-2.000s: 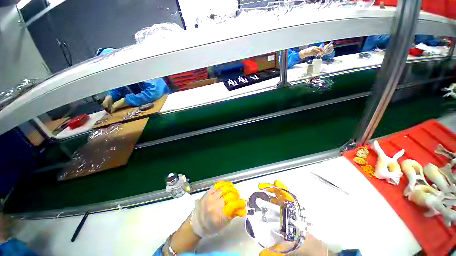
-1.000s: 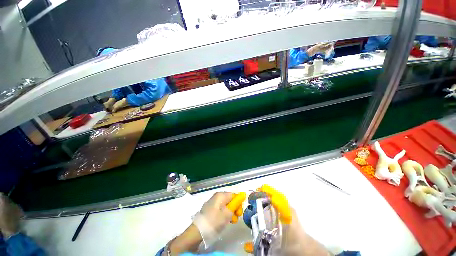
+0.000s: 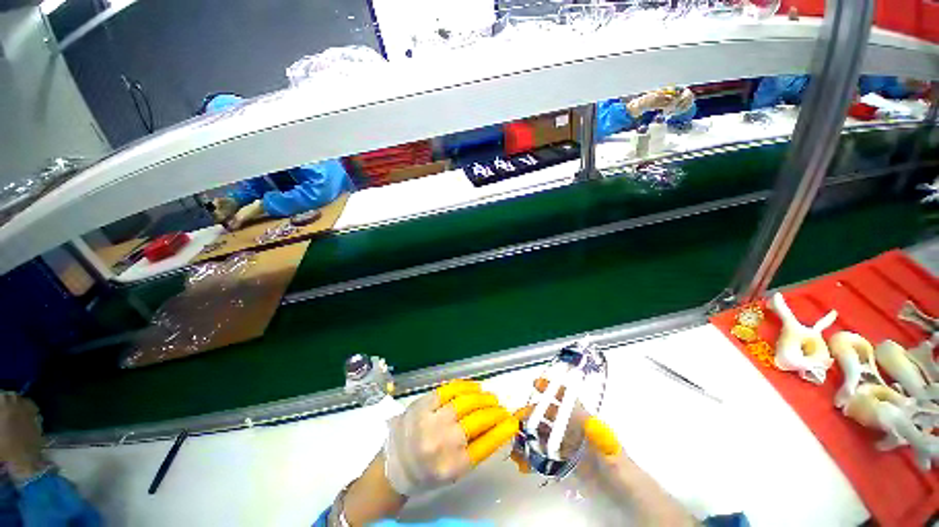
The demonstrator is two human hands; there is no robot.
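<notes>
A round, glossy clear and silvery housing with white strips and dark ends is held tilted above the white table. My right hand, with orange finger cots, grips it from the right and below. My left hand, in a thin whitish glove with orange finger cots, is at the housing's left edge. Its fingertips meet the edge; whether they grip it I cannot tell. Slim silver tweezers lie right of the hands.
A clear bottle stands at the table's back edge. A dark stick lies left. The red tray at right holds cream-white parts and orange finger cots. Another person's hand is at far left. A green conveyor runs behind.
The housing has been turned and raised slightly, now showing its white strips. My left hand's fingers have spread along its left side. The other person's hand at far left has shifted.
</notes>
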